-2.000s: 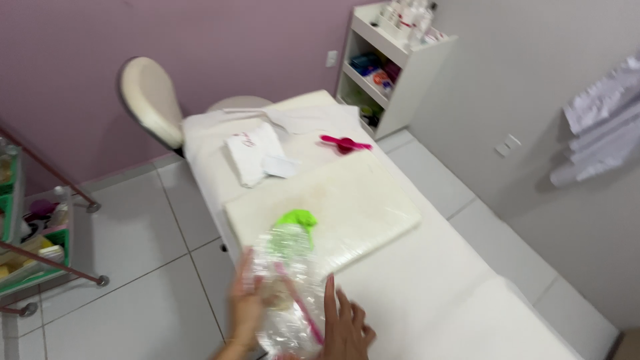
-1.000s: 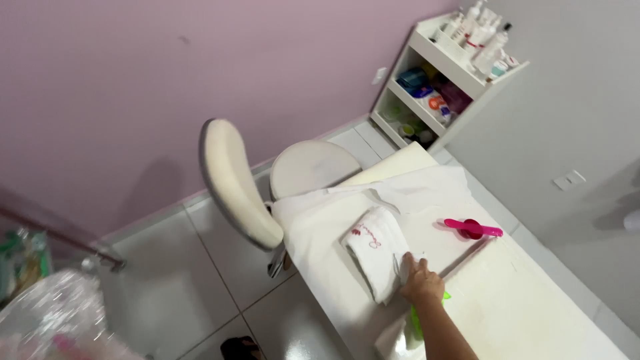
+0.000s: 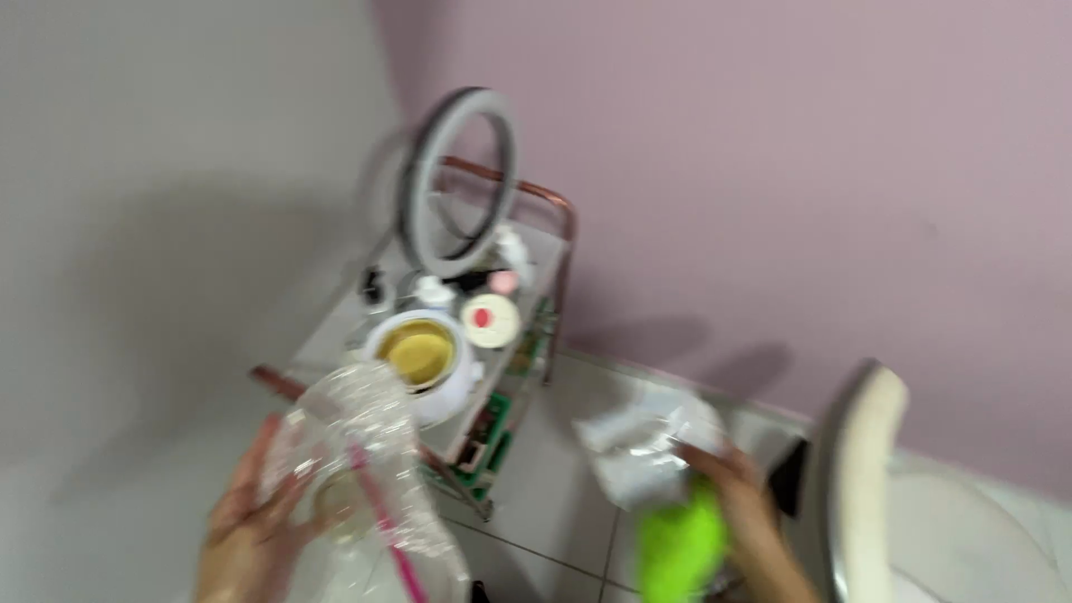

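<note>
My left hand [image 3: 260, 511] holds a crumpled clear plastic bag [image 3: 377, 435] at the lower left, with a pink stick [image 3: 385, 519] and a round beige item [image 3: 345, 502] seen in or through it. At the lower right my right hand [image 3: 729, 477] grips a shiny, whitish plastic wrapper [image 3: 653, 444] and a bright green item [image 3: 682, 540], both blurred. Beyond the bag, a white wax warmer [image 3: 440, 402] with yellowish contents [image 3: 419, 352] stands on a trolley.
The trolley [image 3: 314, 343] has copper-coloured rails and carries a ring light [image 3: 419, 184], a white round-lidded jar [image 3: 492, 321] and small bottles, with green trays [image 3: 494, 427] lower down. A cream chair backrest [image 3: 871, 477] and round seat [image 3: 963, 519] stand at the right. Pink and grey walls meet behind.
The view has swung left from the white-covered bed to the trolley. My right hand, by the folded towel one second ago, now holds the wrapper and the green item, which lay on the bed earlier.
</note>
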